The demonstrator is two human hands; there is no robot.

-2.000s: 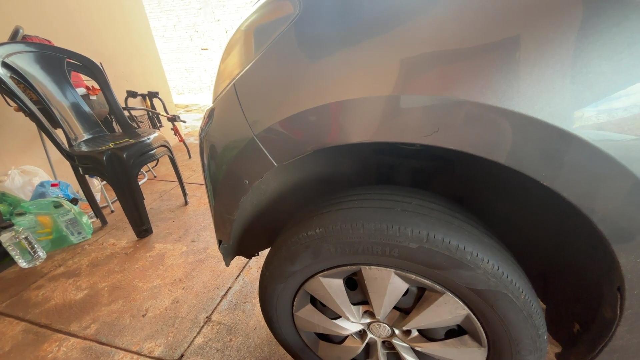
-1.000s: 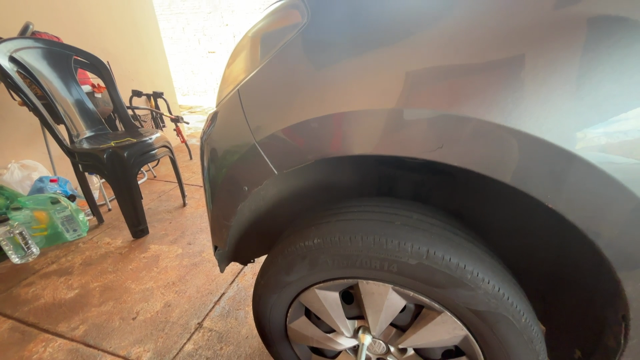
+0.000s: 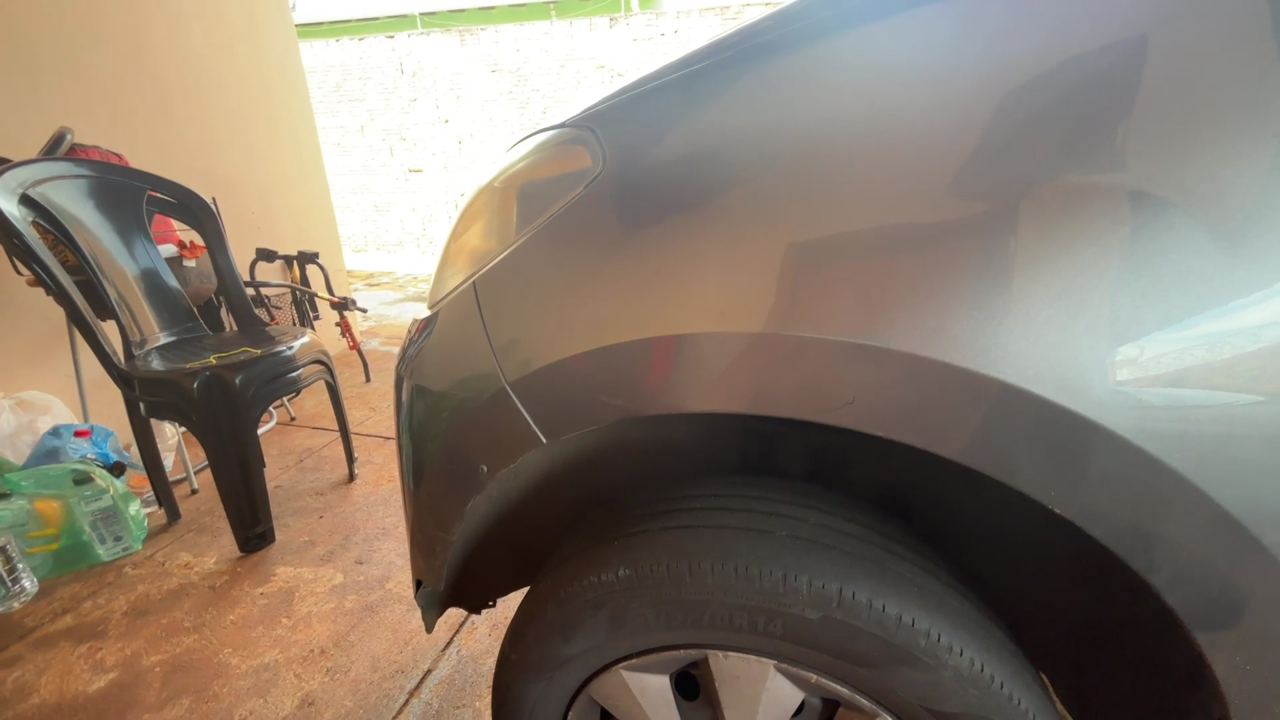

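Neither my left hand nor my right hand shows in the head view. A grey car's front fender (image 3: 880,270) fills the right side, with its headlight (image 3: 520,205) at the upper left end. Below the fender's arch stands the black tyre (image 3: 760,600), bearing moulded writing on its sidewall. Only the top of the silver wheel cover (image 3: 720,685) is visible at the bottom edge. The bumper's end (image 3: 450,400) meets the fender along a thin seam.
Black stacked plastic chairs (image 3: 225,360) stand on the reddish floor (image 3: 290,610) at the left. Behind them is a metal frame with black pads (image 3: 300,280) by the beige wall (image 3: 220,100). Plastic bags (image 3: 85,515) and a clear bottle (image 3: 14,575) lie at the far left.
The view has tilted up, so more of the headlight and the white wall shows and less of the wheel. The car and the chairs have not plainly moved.
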